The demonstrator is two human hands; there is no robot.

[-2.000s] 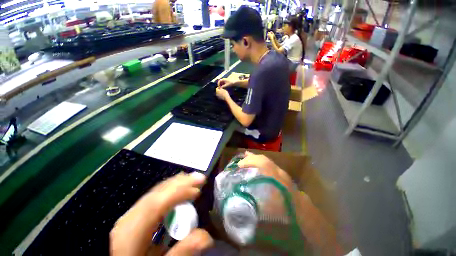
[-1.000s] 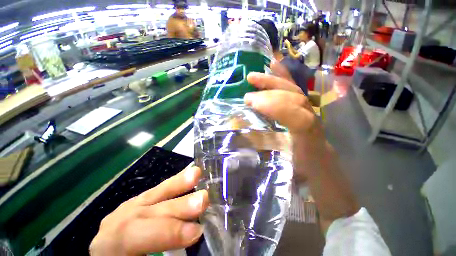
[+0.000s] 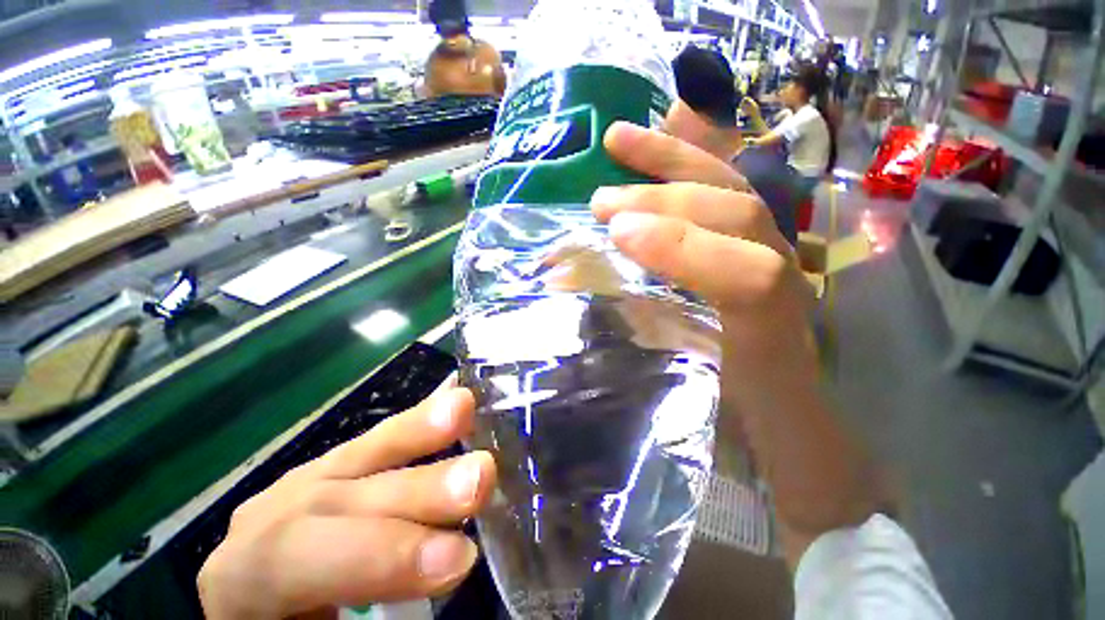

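Note:
A clear plastic water bottle [image 3: 582, 400] with a green label fills the middle of the view, its base up and away from me and its narrow end cut off by the bottom edge. My right hand [image 3: 715, 230] grips it from the right, fingers over the label. My left hand [image 3: 351, 515] is at its lower left side, fingertips against the plastic. No cap shows now. A black tray [image 3: 406, 385] lies behind my left hand, mostly hidden.
A green conveyor belt [image 3: 279, 388] runs along the left. A phone on a stand [image 3: 176, 294], a white sheet [image 3: 285, 274] and brown cardboard [image 3: 67, 373] lie beyond it. A fan grille [image 3: 30, 579] shows lower left. Seated workers are ahead; metal shelving [image 3: 1012, 260] stands right.
The bottle has swung from low with its end towards me to raised and base-up. The white cap seen earlier in my left hand is out of sight. The view has turned left.

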